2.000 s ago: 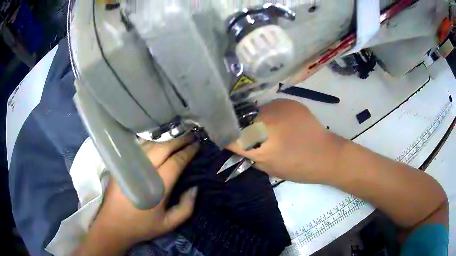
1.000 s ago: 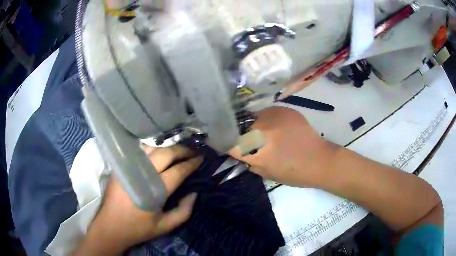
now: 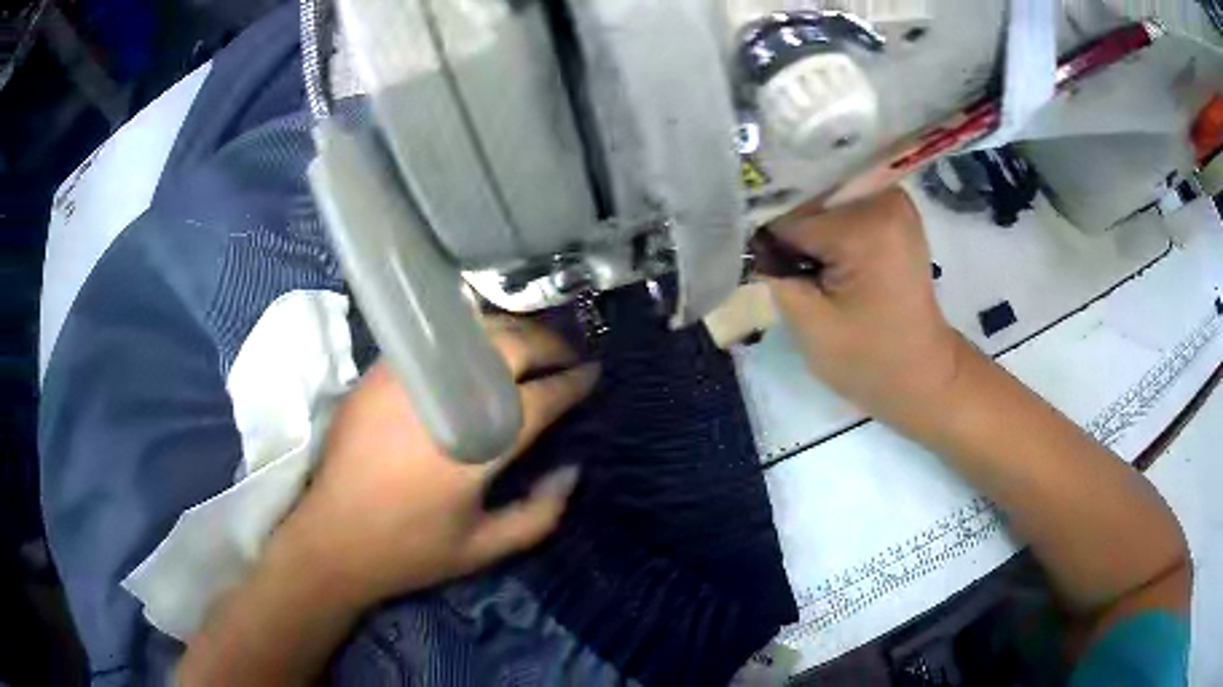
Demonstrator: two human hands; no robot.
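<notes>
The dark navy gathered band (image 3: pixel 684 456) runs from under the sewing machine's needle area toward me. Grey-blue garment cloth (image 3: pixel 134 362) is heaped at the left, with a white cloth flap (image 3: pixel 284 383) beside my left wrist. My left hand (image 3: pixel 429 470) lies on the band's left side, thumb apart from the fingers, pressing the cloth; the grey rounded bar hides part of it. My right hand (image 3: pixel 858 309) is right of the needle area, fingers curled around a dark object (image 3: pixel 791 262); whether this is the snips' handle is unclear. No snip blades show.
The off-white machine head (image 3: pixel 470 121) with its white dial (image 3: pixel 818 105) fills the top. The grey rounded bar (image 3: pixel 423 322) hangs over my left hand. A beige block (image 3: pixel 738 315) is beside the band. A dark square scrap (image 3: pixel 998 318) and ruler markings (image 3: pixel 925 540) lie right.
The view has shifted, so the machine head appears farther right and higher. My right hand has moved up and away from the band, and the silver snip blades no longer show. My left hand stays on the cloth.
</notes>
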